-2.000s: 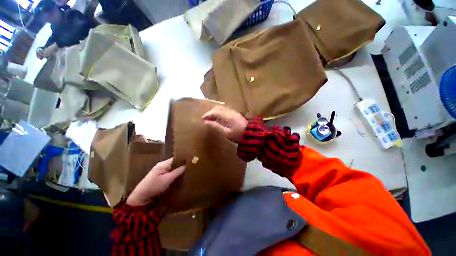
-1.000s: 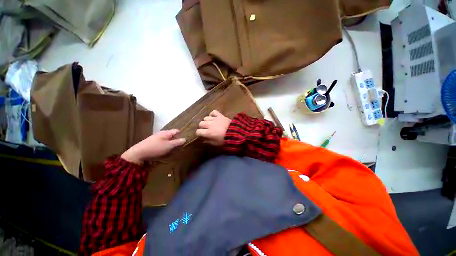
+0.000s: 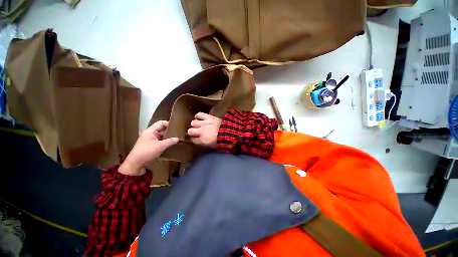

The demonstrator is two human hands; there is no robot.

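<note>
A brown fabric bag [image 3: 240,90] lies against the grey apron at the table's front edge. Its mouth stands open and shows a dark inside with an inner layer. My left hand [image 3: 149,146] pinches the near rim of the bag between thumb and fingers. My right hand [image 3: 205,129] is beside it, with curled fingers gripping the same near rim. Both hands are bare, below red and black checked cuffs. The bag's lower part is hidden by the hands and the apron.
Brown bags [image 3: 80,108] stand at the left, and a larger brown bag [image 3: 301,30] lies beyond. At the right are a tool cup [image 3: 321,94], a brown stick-like tool [image 3: 276,111], small snips [image 3: 293,123], a power strip [image 3: 372,98] and a white machine [image 3: 427,65].
The bag has gone from flap facing up, to nearly flat, to mouth spread open. My hands have moved onto its near rim. The view has shifted down toward the apron.
</note>
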